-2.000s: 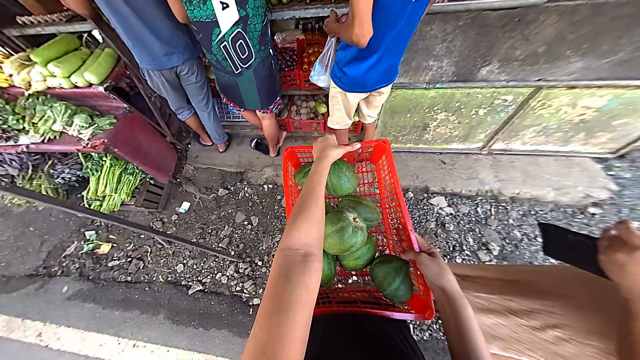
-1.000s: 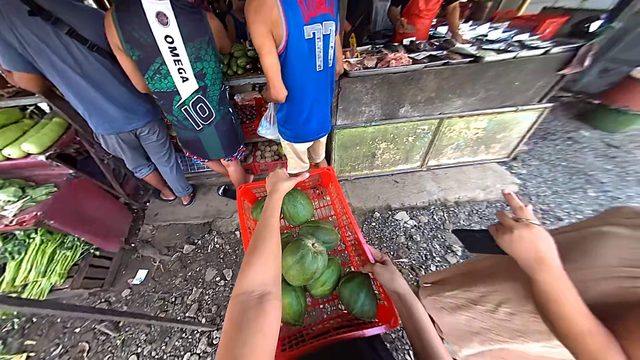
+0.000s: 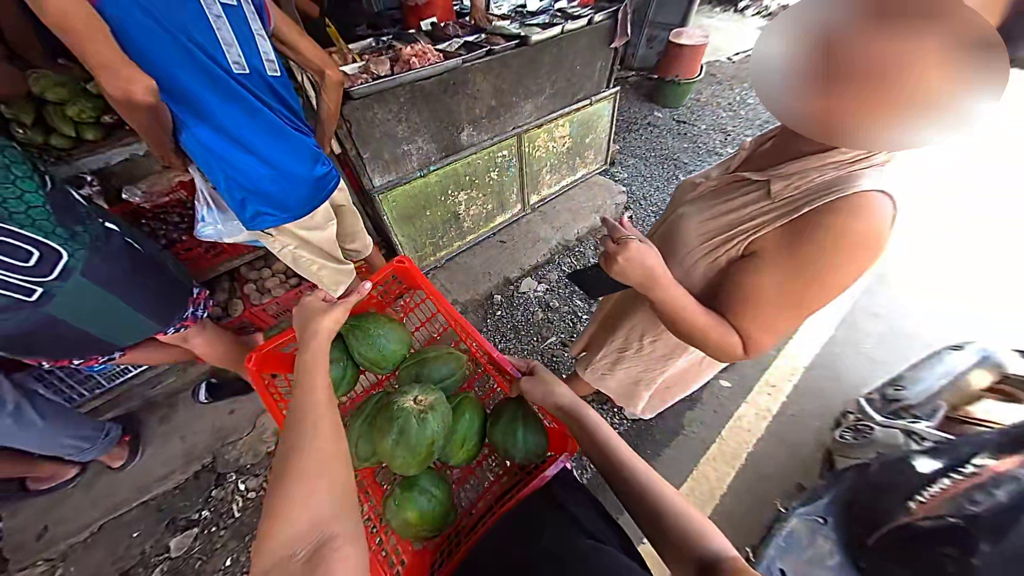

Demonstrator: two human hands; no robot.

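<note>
Held out before me is a red plastic crate (image 3: 448,308) with openwork sides, tilted in view. Several green papayas (image 3: 414,428) lie in it, piled toward its middle and left, with part of the perforated base showing. My left hand (image 3: 324,314) grips the far left rim, thumb over the edge. On the right long rim, my right hand (image 3: 544,384) is closed around the edge, its fingers partly hidden. My left forearm covers part of the crate's left side.
A person in a beige dress (image 3: 680,272) stands close at right holding a dark flat object (image 3: 596,282). People stand at left, one with a plastic bag (image 3: 216,212). Ahead is a meat stall counter (image 3: 488,104) on a concrete ledge (image 3: 528,232). A motorcycle (image 3: 904,496) is at lower right.
The view has swung right and up, bringing the motorcycle and more of the beige-clad person into sight. Both my hands have stayed on the crate.
</note>
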